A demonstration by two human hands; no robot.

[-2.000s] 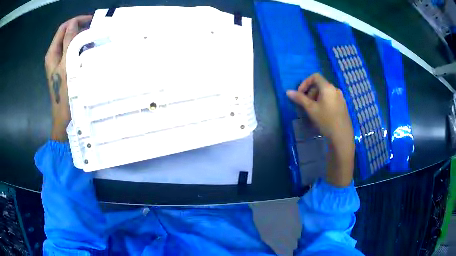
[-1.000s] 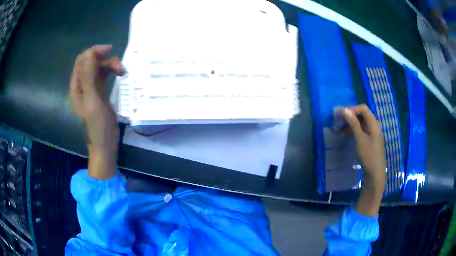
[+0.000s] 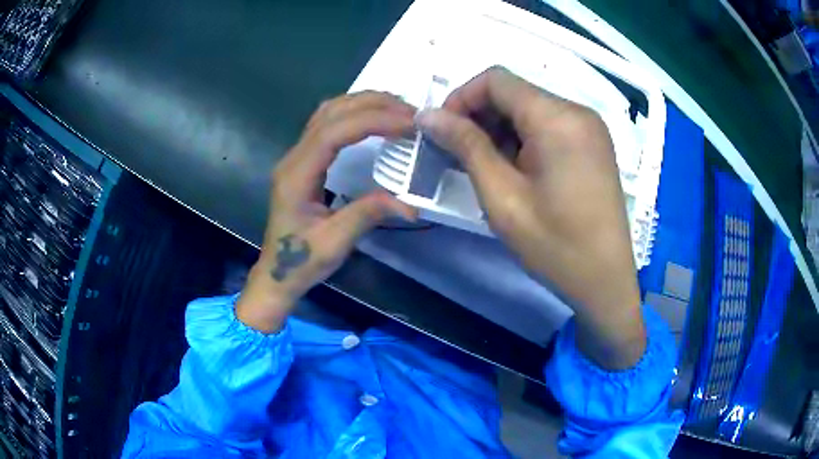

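The white appliance housing (image 3: 539, 67) lies turned at an angle in front of me, with slotted vents at its near left corner. A grey rectangular pad (image 3: 429, 168) is at that corner, between my hands. My left hand (image 3: 328, 166) is curled round the corner, thumb on the lower edge and fingers on the upper side. My right hand (image 3: 557, 166) pinches at the pad's upper end, its fingertips close to the left fingertips. Whether the pad is stuck down is hard to tell. My right hand hides part of the housing.
A white sheet (image 3: 485, 278) lies under the housing. To the right are the rectangular pad sheet (image 3: 675, 280), the small pad sheet (image 3: 732, 296) and a blue film strip (image 3: 769, 327). A teal crate (image 3: 76, 260) with shiny parts is at the left. A white rail (image 3: 729, 148) edges the belt.
My right hand has moved left from the rectangular pad sheet to the housing with a grey pad. My left hand has closed on the housing's corner. The housing appears rotated, and the view has shifted.
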